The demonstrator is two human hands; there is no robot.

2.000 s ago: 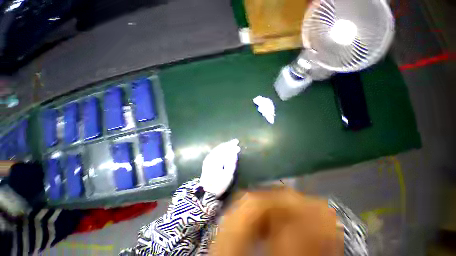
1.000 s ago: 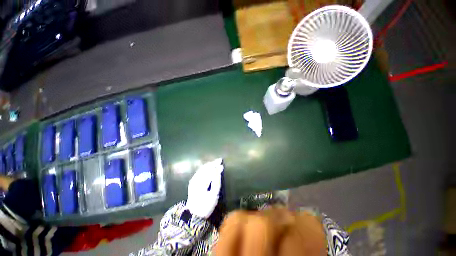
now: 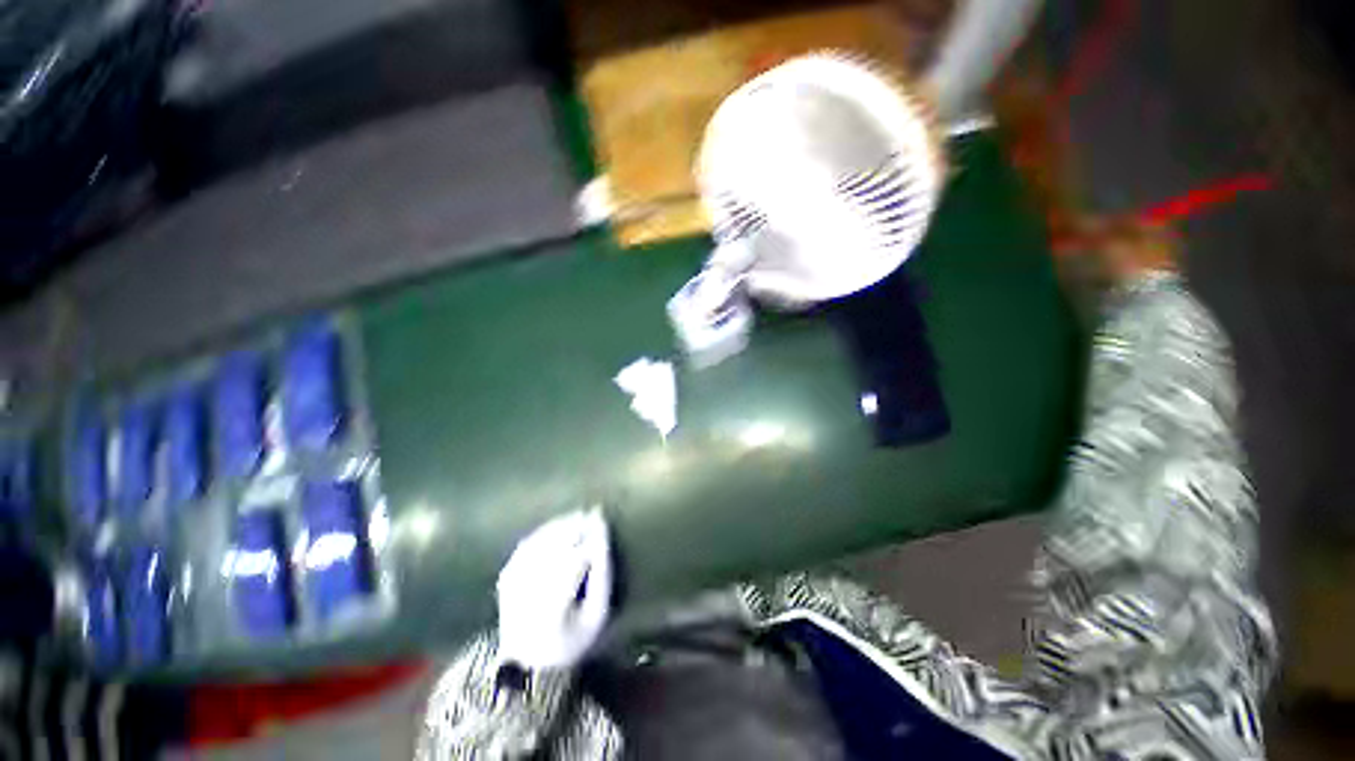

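Note:
My left hand (image 3: 554,587), in a white glove, is low over the bench's near edge; whether it holds anything cannot be made out. My right arm reaches up the right side; my bare right hand (image 3: 1141,250) is small and blurred beyond the bench's right end, its fingers unclear. A clear tray (image 3: 384,602) at the left holds blue phones (image 3: 333,544) in two rows; one near-row pocket has no phone. A crumpled white wipe (image 3: 651,394) lies on the green mat (image 3: 491,372).
A whitish bottle (image 3: 712,315) stands beside the white fan (image 3: 820,179). A dark flat slab (image 3: 896,369) lies below the fan. Brown cardboard (image 3: 654,127) is at the far edge. At the far left, another person's striped clothing (image 3: 57,717) and more blue phones (image 3: 18,483) show.
My right hand has gone from close in front of the camera at the bottom to the far upper right. The view has shifted, so the bench things appear further left. My left glove stays low.

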